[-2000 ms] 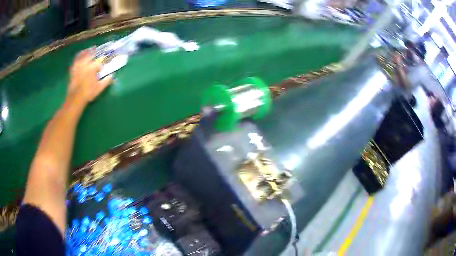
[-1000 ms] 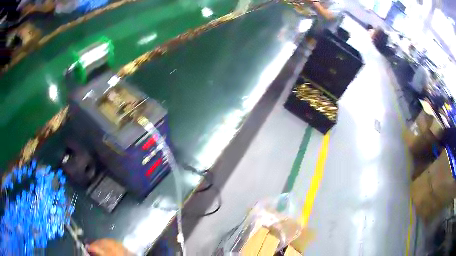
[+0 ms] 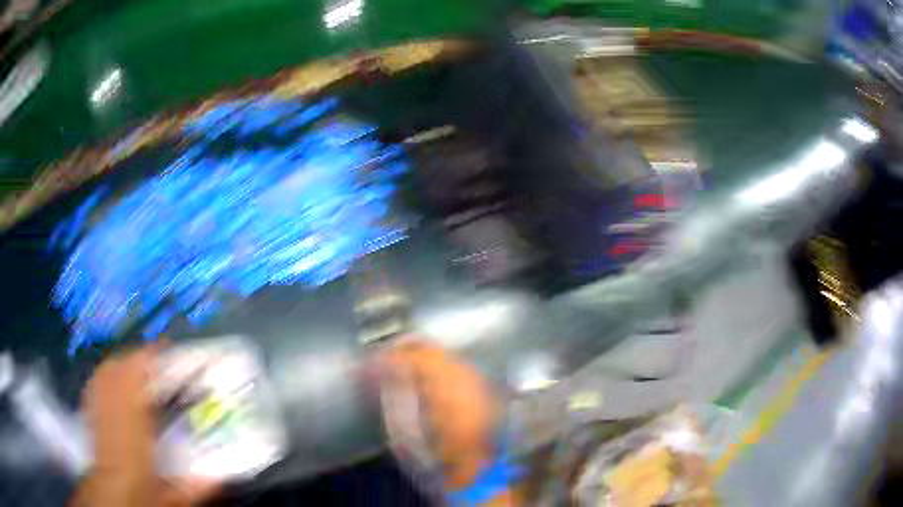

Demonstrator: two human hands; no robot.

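Observation:
The picture is heavily blurred. A white socket housing point(image 3: 233, 411) with a yellow-green part inside lies at the bottom left. My left hand point(image 3: 124, 421) is at its left edge, fingers against it. My right hand point(image 3: 441, 401), with a blue band at the wrist, is to the right of the housing, apart from it. A pale object shows at its fingers, too blurred to tell whether it is held. A large pile of bright blue disc components point(image 3: 238, 218) lies on the bench beyond both hands.
A black box point(image 3: 604, 213) with red displays stands right of the pile, with dark items beside it. The green conveyor point(image 3: 228, 59) and its worn rail run behind. A bag with cardboard-coloured contents point(image 3: 644, 475) is at the lower right. A whitish strand lies at far left.
The view has swung back left to the pile. My left hand, out of view a second ago, is now at the white housing. My right hand now shows more fully.

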